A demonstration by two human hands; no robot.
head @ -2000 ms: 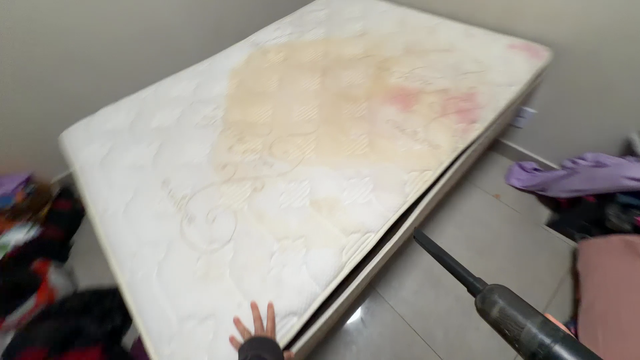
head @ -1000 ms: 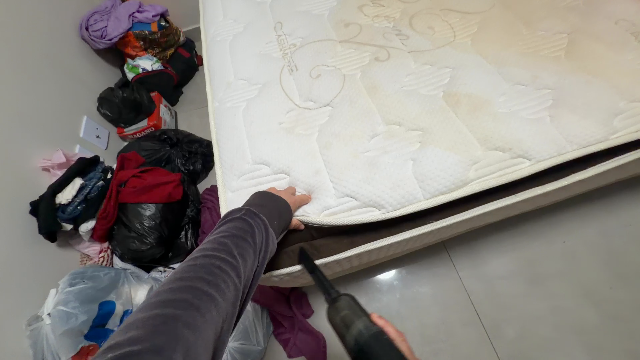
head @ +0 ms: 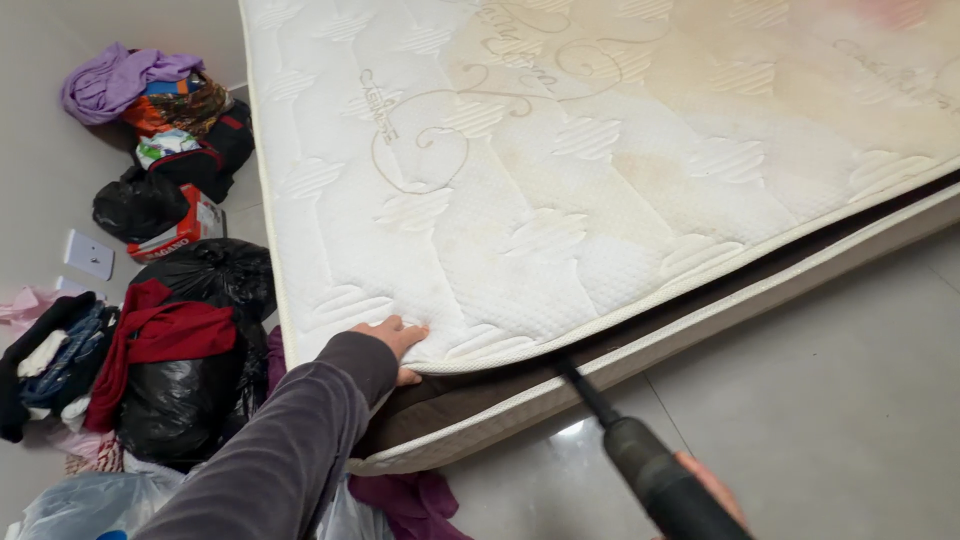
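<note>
My left hand (head: 394, 341), in a dark grey velvety sleeve, grips the near corner edge of a white quilted mattress (head: 480, 247), fingers on top and part of it under the rim. The mattress has yellowish and pink stains. Below its edge lies the dark brown side panel (head: 450, 405) of the bedding, bordered by pale piping. At the lower right my right hand (head: 709, 487), partly hidden, holds a black handheld vacuum cleaner (head: 645, 465). The vacuum's narrow nozzle points into the dark gap under the mattress edge; its very tip is hard to make out.
Along the wall at the left lie black plastic bags (head: 176, 405), a dark red garment (head: 180, 334), folded clothes (head: 64, 360), a red box (head: 180, 229) and a purple cloth (head: 124, 82). A translucent bag (head: 97, 502) sits at the lower left. Grey floor tiles (head: 750, 420) extend at the right.
My left hand, spread over the mattress two seconds ago, now grips its edge. Since one second ago the vacuum nozzle has moved right along the gap, away from my left hand.
</note>
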